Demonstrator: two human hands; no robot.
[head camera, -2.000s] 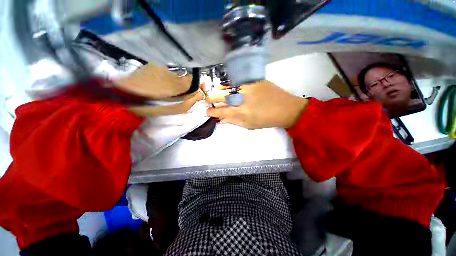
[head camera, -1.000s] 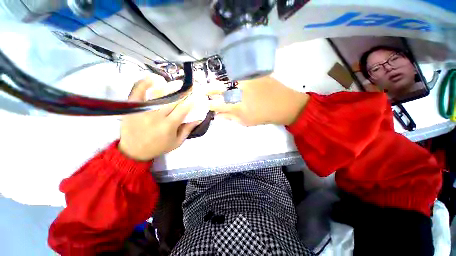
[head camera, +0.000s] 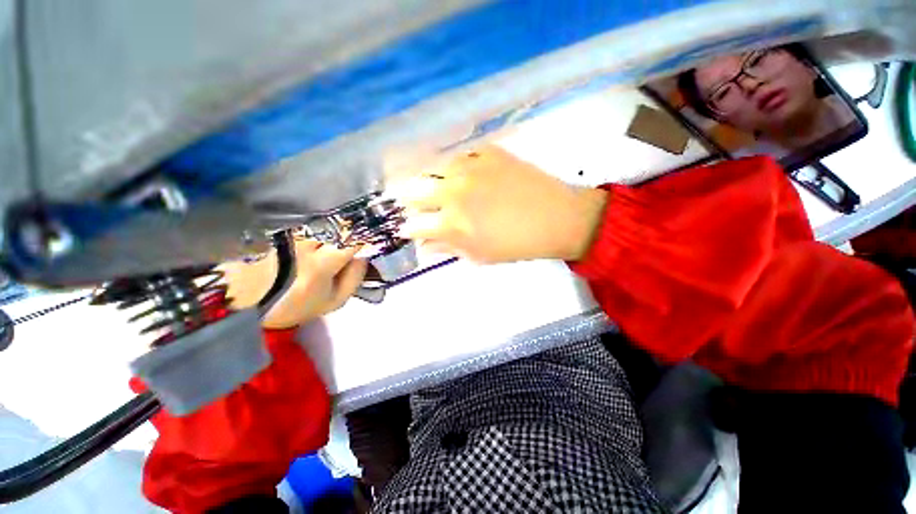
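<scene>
The sewing machine head (head camera: 402, 75), pale with a blue stripe, fills the top and upper left. Its spring and large grey knob (head camera: 201, 361) stand out at left, with a smaller grey knob (head camera: 395, 262) near the middle. My right hand (head camera: 502, 206) lies on the white table right of the smaller knob, its fingertips washed out by glare. My left hand (head camera: 316, 286) is partly behind a curved black bar, fingers bent beside the small knob. A thin dark strip (head camera: 432, 269) shows between the hands. The needle and whatever is under the fingertips are hidden.
A phone (head camera: 778, 105) showing a face lies at upper right, with a brown cardboard scrap (head camera: 658, 130) and a slim black tool (head camera: 827, 188) beside it. Green loops (head camera: 908, 110) are at the right edge. A tape rule (head camera: 482, 359) runs along the table's front edge.
The view has tilted and moved closer to the machine head, which now covers more of the picture. The dark piece by my left hand has mostly gone from sight. The right hand stays near the machine.
</scene>
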